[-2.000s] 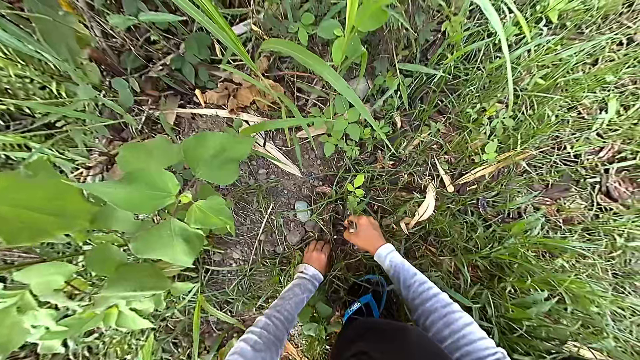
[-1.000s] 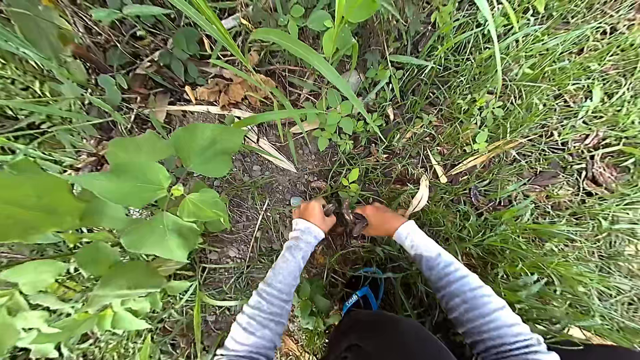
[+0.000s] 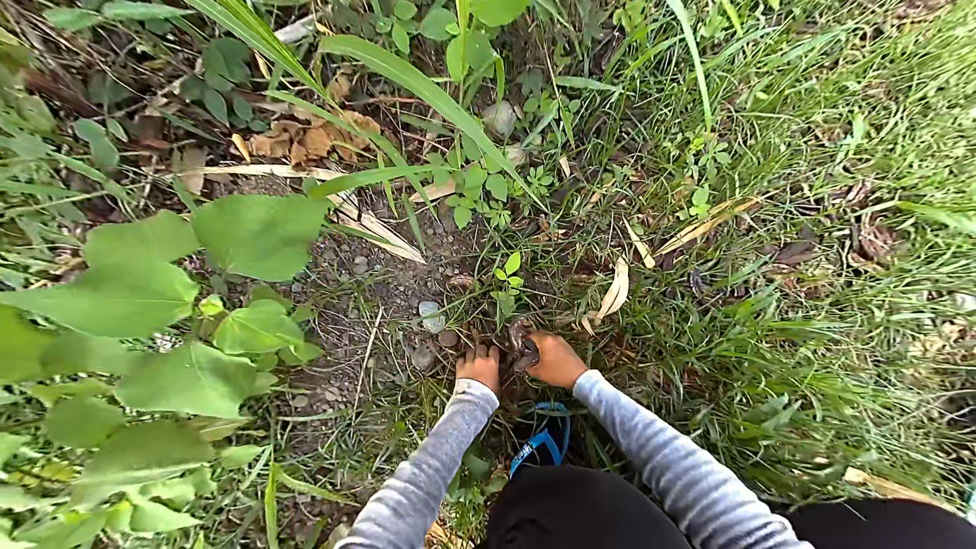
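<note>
My left hand [image 3: 479,367] reaches down to the soil and grass, fingers pointing away from me; whether it grips anything is hidden. Just right of it, my right hand [image 3: 557,360] is closed around a dark brown object [image 3: 522,343], perhaps a dry pod or a piece of bark. A small bright green seedling [image 3: 509,276] stands just beyond the hands. Beyond my left hand lie a pale stone [image 3: 431,316] and a rounder brown stone [image 3: 448,338].
Broad green leaves [image 3: 259,236] spread at the left. Dry straw-coloured blades [image 3: 374,229] and brown leaves [image 3: 313,141] lie farther off. Dense grass [image 3: 808,343] covers the right side. A blue-strapped sandal [image 3: 537,448] and my dark-clothed knee [image 3: 587,511] are close below my hands.
A second ago both hands were at dark material, held farther apart. My left hand has since moved down toward me, uncovering the pale stone, and my right hand keeps its hold on a dark object.
</note>
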